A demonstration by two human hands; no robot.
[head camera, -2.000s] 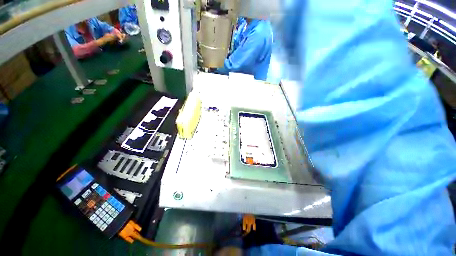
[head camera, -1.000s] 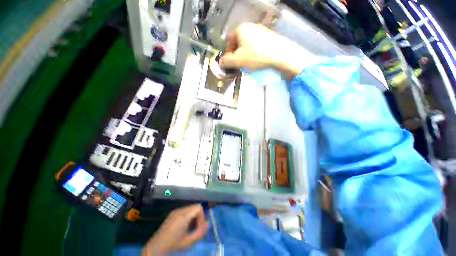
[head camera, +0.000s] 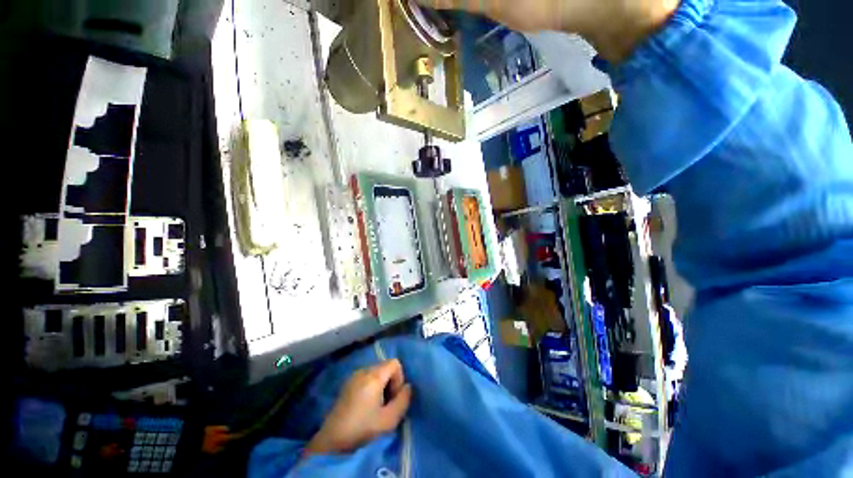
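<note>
The dispensing head, a fat beige-silver cylinder (head camera: pixel 355 70), is at the top, held in a brass-coloured bracket (head camera: pixel 400 93) with a dark knob (head camera: pixel 431 161). My right hand (head camera: pixel 571 13) reaches over the top of the head; the upper edge cuts off the hand, so its grip is hidden. Below the head, a green fixture frame (head camera: pixel 409 303) surrounds a phone frame (head camera: pixel 397 245) with a black rim and whitish inside. A second green fixture (head camera: pixel 483 268) shows an orange-brown nest (head camera: pixel 472 231). My left hand (head camera: pixel 363 409) is loosely closed in front of my smock, with nothing visible in it.
A pale yellow block (head camera: pixel 257 187) lies on the white table (head camera: pixel 281 322). A green button (head camera: pixel 283 361) is on its front edge. Slotted plates (head camera: pixel 103 333) and a black keypad pendant (head camera: pixel 122 443) lie at left. Trayed parts (head camera: pixel 463 322) are low beside the table; shelves with boxes stand at right.
The view has tilted and moved closer to the dispensing head. The cylinder and bracket now show clearly beside my right hand, which is at the upper edge. My left hand remains low by my body.
</note>
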